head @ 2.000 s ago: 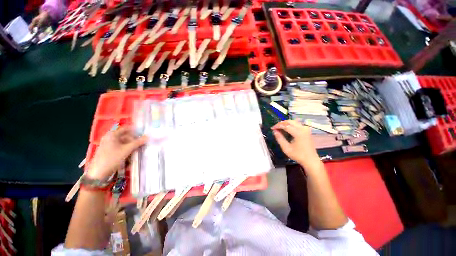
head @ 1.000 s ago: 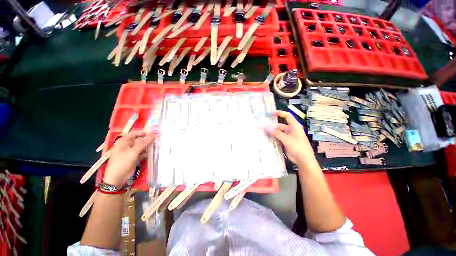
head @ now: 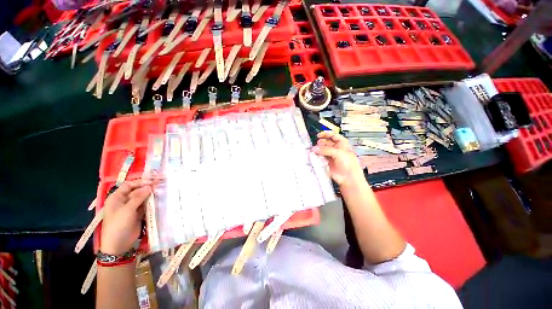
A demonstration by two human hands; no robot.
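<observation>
A clear plastic strap sleeve pack [head: 236,175] lies flat and glossy over the red watch tray [head: 121,130] in front of me, with rows of straps showing inside. My left hand [head: 126,208] holds its left edge with the thumb and fingers. My right hand [head: 336,158] pinches its upper right edge. Pale tan watch straps [head: 247,248] stick out from under the pack at the tray's near edge. Buckle-side strap pieces [head: 187,98] stand along the tray's far edge. The pack hides most of the tray.
Stacked red trays [head: 254,51] with strapped watches stand beyond. A tray of bare watch heads [head: 393,57] is at the far right. A loose strap pile [head: 369,124], a small round container [head: 315,95] and a plastic bin [head: 478,114] lie right of the work tray. A cardboard box [head: 145,283] is below.
My right hand, apart from the pack two seconds ago, has taken hold of its right edge. The pack's left side has spread wider. The whole view has shifted between frames.
</observation>
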